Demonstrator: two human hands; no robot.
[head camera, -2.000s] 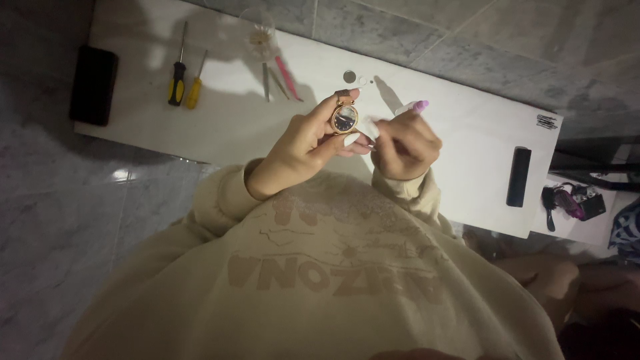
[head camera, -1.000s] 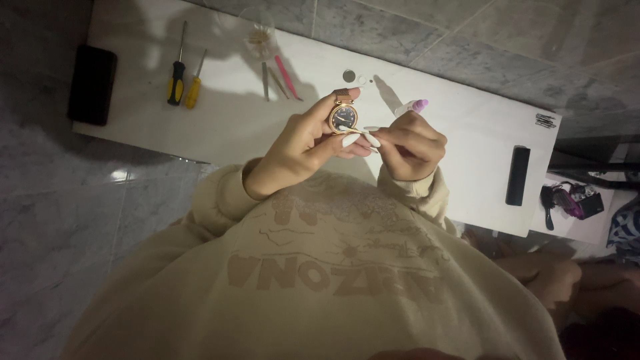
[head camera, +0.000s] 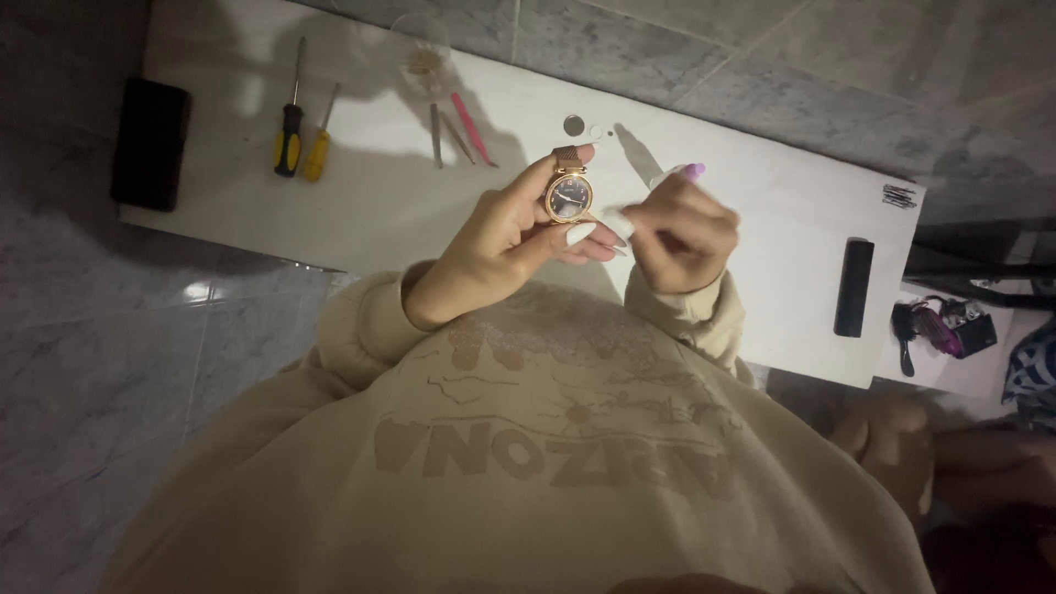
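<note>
A gold-rimmed wristwatch (head camera: 569, 198) with a dark dial and a mesh band lies face up in my left hand (head camera: 516, 235), pinched between thumb and fingers. My right hand (head camera: 685, 231) is just to the right of it, blurred, its fingers bent together near the watch's lower edge. A thin object with a purple end (head camera: 695, 171) sticks out above that hand's knuckles; how it is gripped cannot be told. Beyond the watch, a round silvery disc (head camera: 573, 125), a small white ring (head camera: 596, 131) and a tiny dark piece (head camera: 610, 133) rest on the white table (head camera: 792, 206).
At the left lie a black phone (head camera: 151, 144), a yellow-black screwdriver (head camera: 288, 140) and a smaller yellow one (head camera: 316, 157). Pink tweezers (head camera: 470, 124) and slim metal tools (head camera: 436, 136) lie mid-table. A black bar (head camera: 854, 287) is at the right, near a person's bare legs (head camera: 895, 445).
One second ago the fingers of my right hand were at the watch's lower edge, close to my left thumb; now they are slightly farther right. My left hand keeps hold of the watch.
</note>
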